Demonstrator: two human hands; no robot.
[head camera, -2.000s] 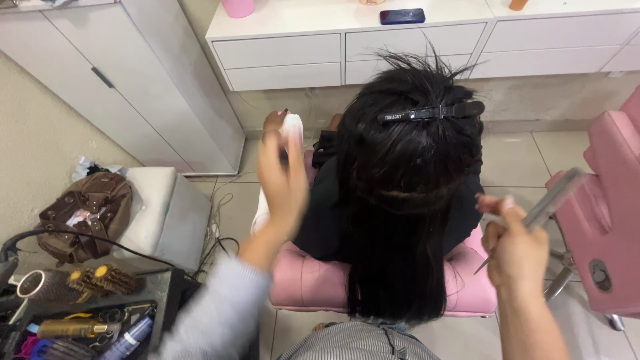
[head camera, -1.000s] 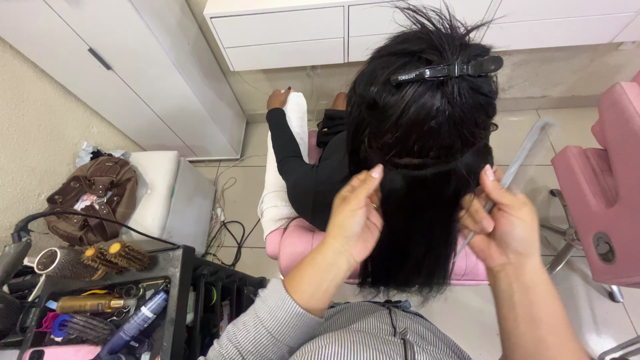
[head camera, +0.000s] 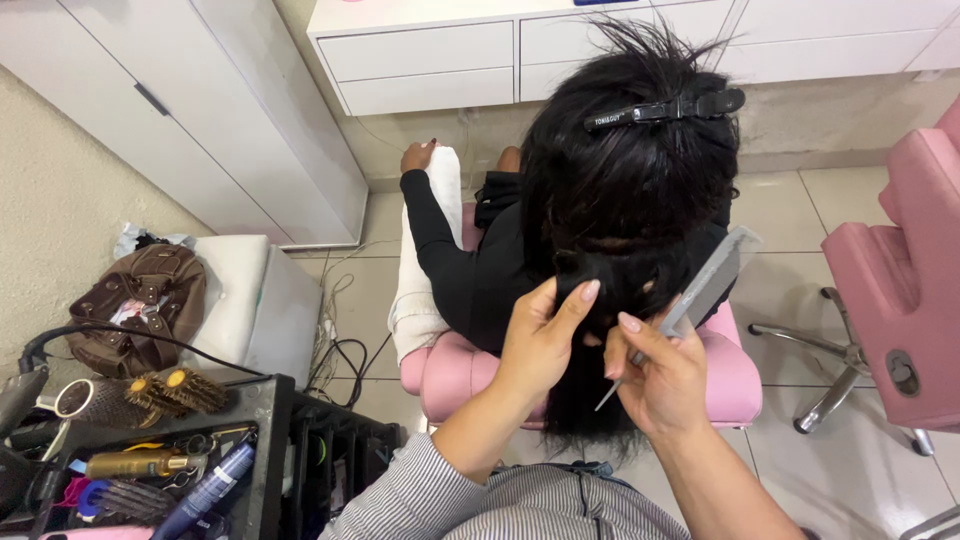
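Note:
A person with long black hair (head camera: 630, 180) sits in a pink salon chair (head camera: 465, 375), back toward me. A black sectioning clip (head camera: 664, 109) holds the upper hair on the crown. Below a horizontal parting, my left hand (head camera: 544, 337) grips a lock of hair between thumb and fingers. Close to its right, my right hand (head camera: 664, 360) holds a grey tail comb (head camera: 709, 281), teeth end up to the right, thin tail pointing down left. Its fingers are also at the hair, but whether they grip strands cannot be told.
At lower left stands a black trolley (head camera: 277, 442) with round brushes (head camera: 176, 391), bottles and tools. Behind it, a brown bag (head camera: 139, 307) rests on a white padded box (head camera: 236, 300) near loose cables. A second pink chair (head camera: 900, 285) is at right; white drawers (head camera: 427, 64) line the wall.
Both hands have come in to the hair below the parting and are now close together. Two seconds ago they were apart, on either side of the head. The comb stayed in my right hand.

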